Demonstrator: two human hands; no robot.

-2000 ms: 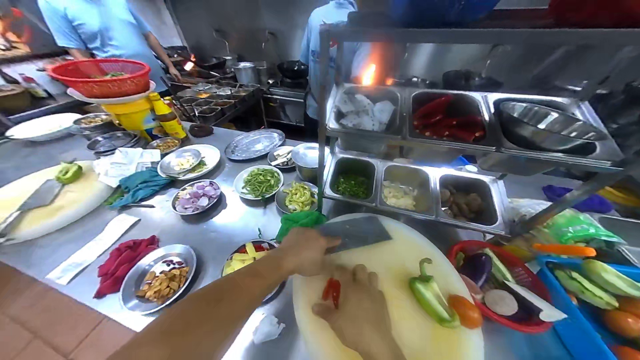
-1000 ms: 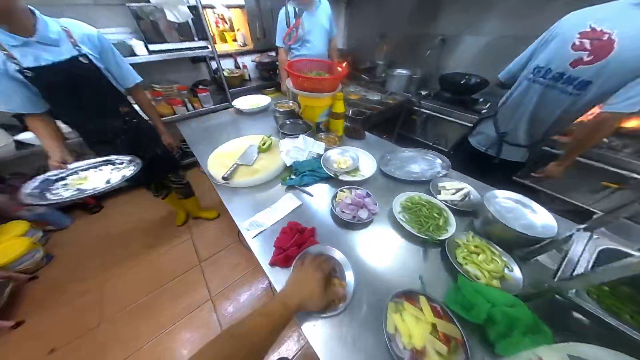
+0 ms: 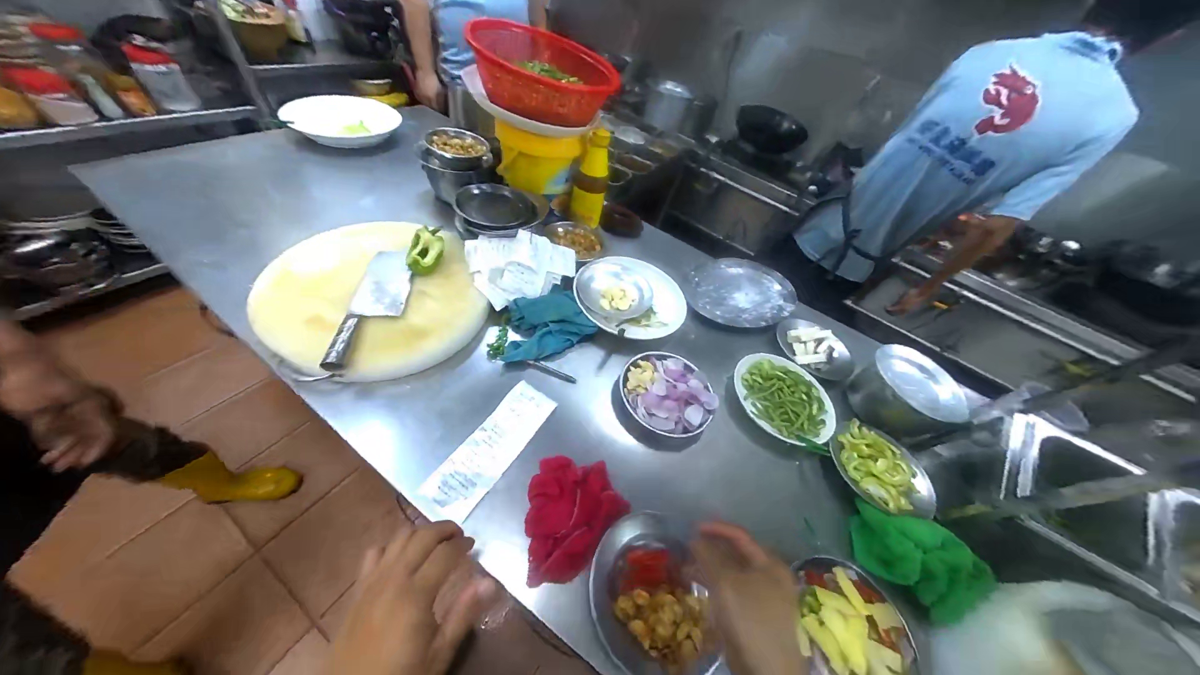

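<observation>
My left hand point(image 3: 408, 600), fingers loosely apart and holding nothing, is over the table's front edge, below the paper slip point(image 3: 489, 452). At the right rim of a metal plate point(image 3: 605, 600) is my right hand point(image 3: 750, 600), blurred; whether it touches the rim I cannot tell. The plate holds brown browned pieces point(image 3: 661, 621) and red chili pieces point(image 3: 647, 569). A crumpled red cloth point(image 3: 570, 520) lies left of it. To the right stands a bowl of yellow strips point(image 3: 839, 619). The cleaver's blade point(image 3: 382, 284) lies on a round cutting board point(image 3: 281, 291) beside a green pepper piece point(image 3: 426, 250).
Bowls of sliced onion point(image 3: 673, 392), green beans point(image 3: 786, 398) and sliced green pepper point(image 3: 877, 467) stand behind, with a green cloth point(image 3: 923, 560). A red basket point(image 3: 553, 94) sits on a yellow bucket point(image 3: 534, 157). A co-worker point(image 3: 994, 159) leans over the stove; another person's hand point(image 3: 61, 403) is at left.
My right hand has come into view by the metal plate, and red pieces now show in it. Two seconds ago my hands were over a cutting board beside a cleaver. The view has swung left.
</observation>
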